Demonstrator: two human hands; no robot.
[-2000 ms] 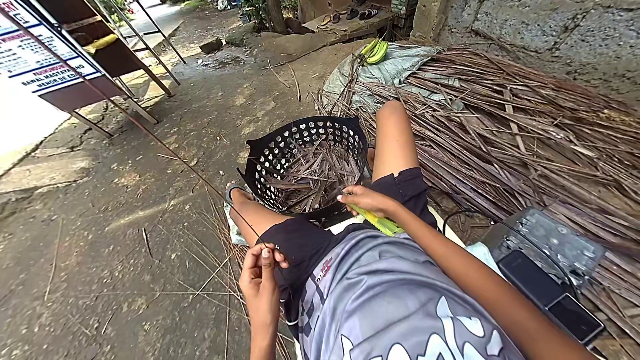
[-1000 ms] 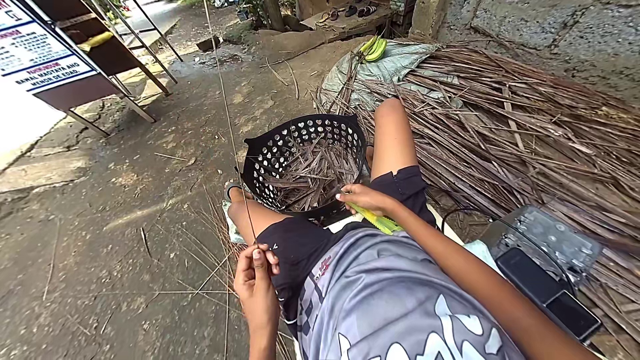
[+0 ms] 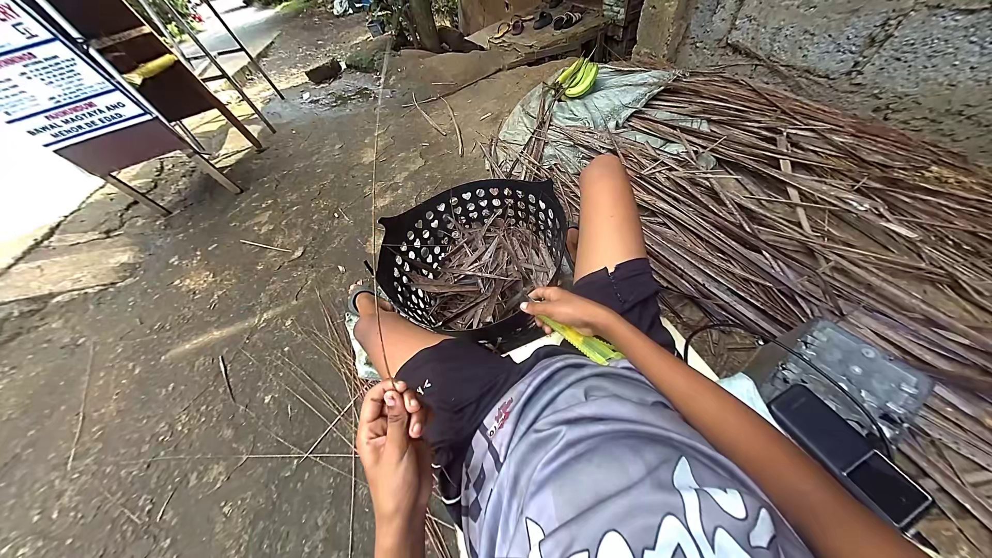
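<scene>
My left hand [image 3: 394, 434] pinches one end of a long thin leaf rib [image 3: 376, 194], which rises almost straight up in front of me. My right hand [image 3: 570, 310] is closed around a yellow-green handled tool [image 3: 583, 341], over my right thigh; its blade is too hidden to make out. Between my knees stands a black plastic basket [image 3: 391, 271] with heart-shaped holes, holding dry brown leaf strips [image 3: 488, 267]. More thin ribs [image 3: 310, 442] lie on the ground beside my left leg.
A large pile of dried palm leaves [image 3: 806, 201] spreads along the block wall at right. Green bananas [image 3: 577, 77] rest on a pale sack [image 3: 604, 108]. A phone [image 3: 891, 484] and a black power bank or case [image 3: 818, 426] lie at lower right. A sign board [image 3: 70, 77] stands upper left.
The long rib in my left hand has swung from leaning far to the left to nearly upright. My left hand has shifted slightly; my right hand stays on the yellow-green tool.
</scene>
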